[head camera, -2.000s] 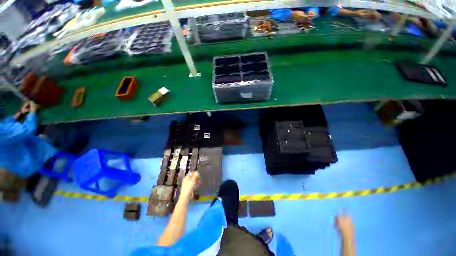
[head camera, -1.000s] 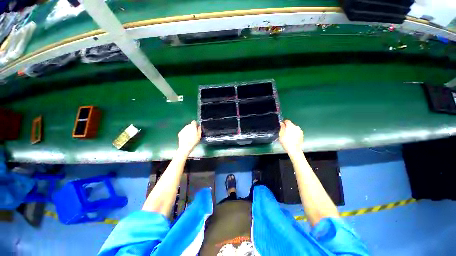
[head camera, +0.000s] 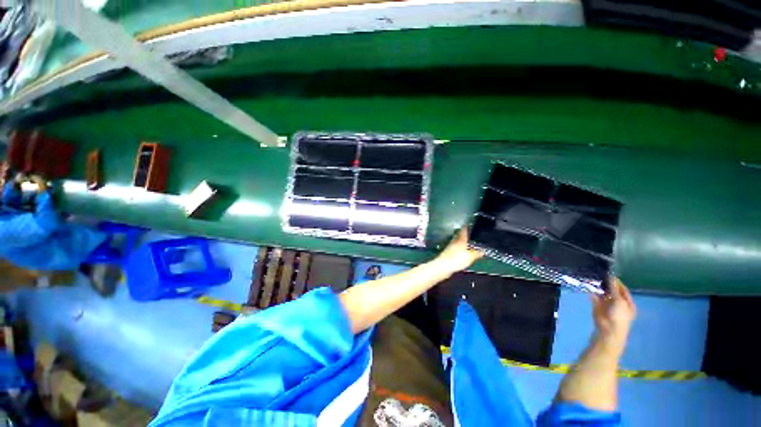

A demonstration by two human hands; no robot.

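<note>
A blister tray [head camera: 546, 223] with glossy black rectangles in two columns is held tilted at the right, over the bench's front edge. My left hand [head camera: 461, 253] grips its near left corner. My right hand [head camera: 615, 304] grips its near right corner. The fingers under the tray are hidden. A second blister tray [head camera: 358, 190], with black rectangles in two columns, sits on the green bench [head camera: 467, 150] to the left of the held one. The two trays are apart. I cannot tell how many trays are in either lot.
A small pale box [head camera: 200, 199], an orange-brown frame stack [head camera: 152, 167], a thin frame [head camera: 93, 169] and a taller stack [head camera: 40, 155] stand left on the bench. A white post [head camera: 183, 87] rises behind. A person in blue [head camera: 46, 229] is far left, near a blue stool [head camera: 175, 265].
Both hands have moved right from the middle stack, and now hold a tray at the right, turned at an angle. Other trays stay in the middle. The view has shifted.
</note>
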